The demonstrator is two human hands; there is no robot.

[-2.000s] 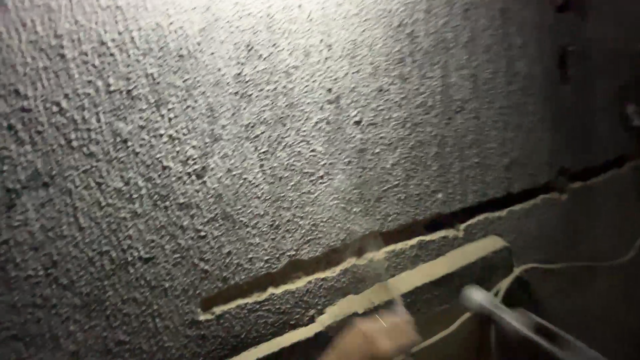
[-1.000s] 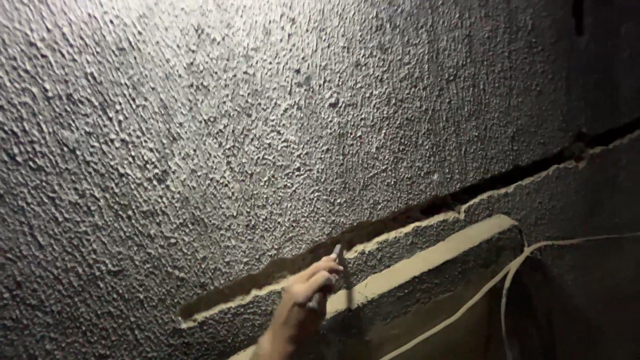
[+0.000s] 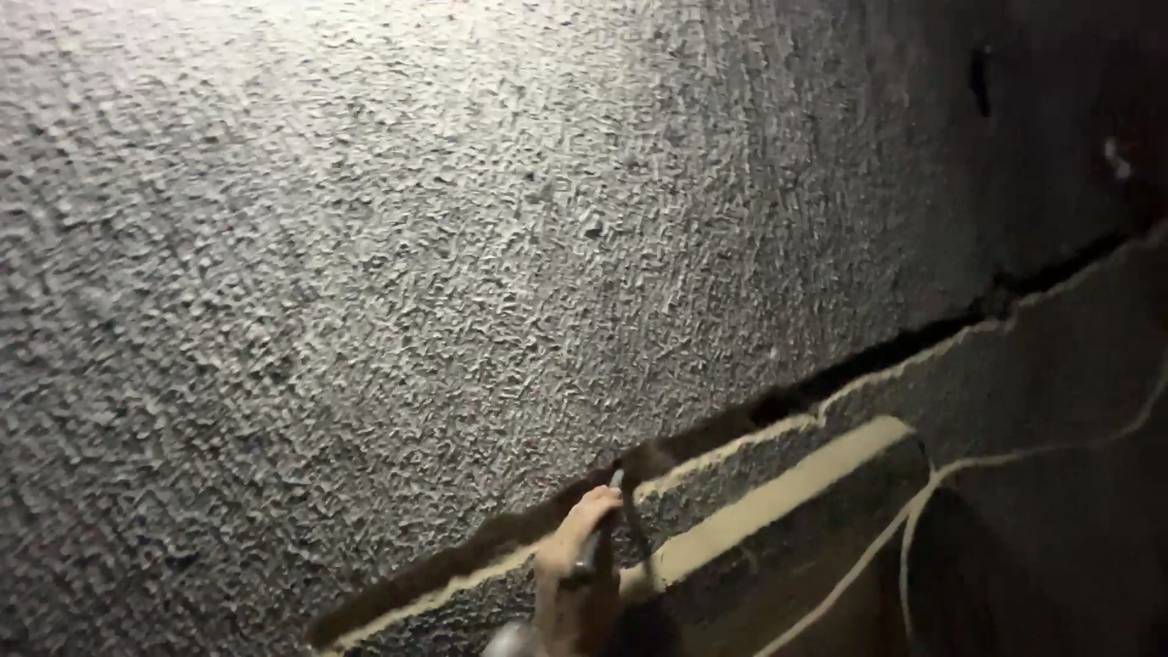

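Note:
My left hand comes up from the bottom edge and is closed around a slim metal tool, which looks like a chisel. Its tip meets a dark groove that runs slantwise across a rough, textured wall. Pale, chipped material lines the groove's lower edge. A blurred whitish object, too unclear to name, shows at the bottom edge beside my left wrist. My right hand is out of view.
Below the groove a smooth pale strip runs roughly parallel to it. Light-coloured cables branch at the lower right. The right side is dark, with a small dark slot in the wall near the top.
A blurred grey rod-like tool seen two seconds ago at the lower right is out of view. My left hand with the slim tool has moved right along the groove since one second ago.

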